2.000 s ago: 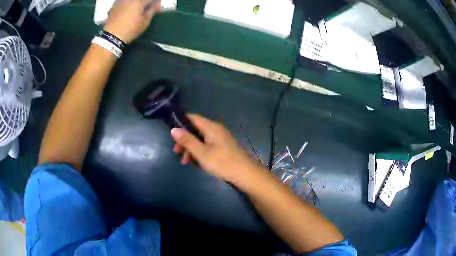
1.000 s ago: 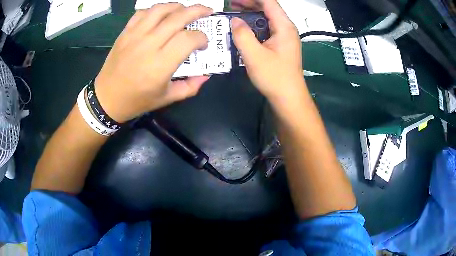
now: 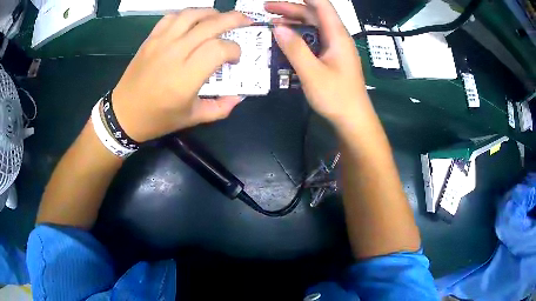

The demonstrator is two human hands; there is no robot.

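Note:
My left hand (image 3: 170,70) and my right hand (image 3: 329,70) hold a flat black device (image 3: 288,57), likely a phone, near the top middle. A white label with black print (image 3: 255,56) covers its left part; a round lens shows near its right end. My left fingers lie over the label, the thumb below. My right thumb is on its face, other fingers behind the top edge. The black barcode scanner (image 3: 205,166) lies on the mat below my left hand. Its head is hidden behind my left hand and wrist.
Small shiny slivers (image 3: 320,185) lie left of my right forearm. An open white box (image 3: 432,182) with a labelled device stands at right. White boxes (image 3: 432,56) line the back. A fan (image 3: 10,132) is at left. A blue sleeve (image 3: 517,229) shows at right. A black cable crosses top right.
My right hand let go of the scanner, which now lies on the mat. Both hands came together on the device. Over the last second, the boxes at the back shifted left in view.

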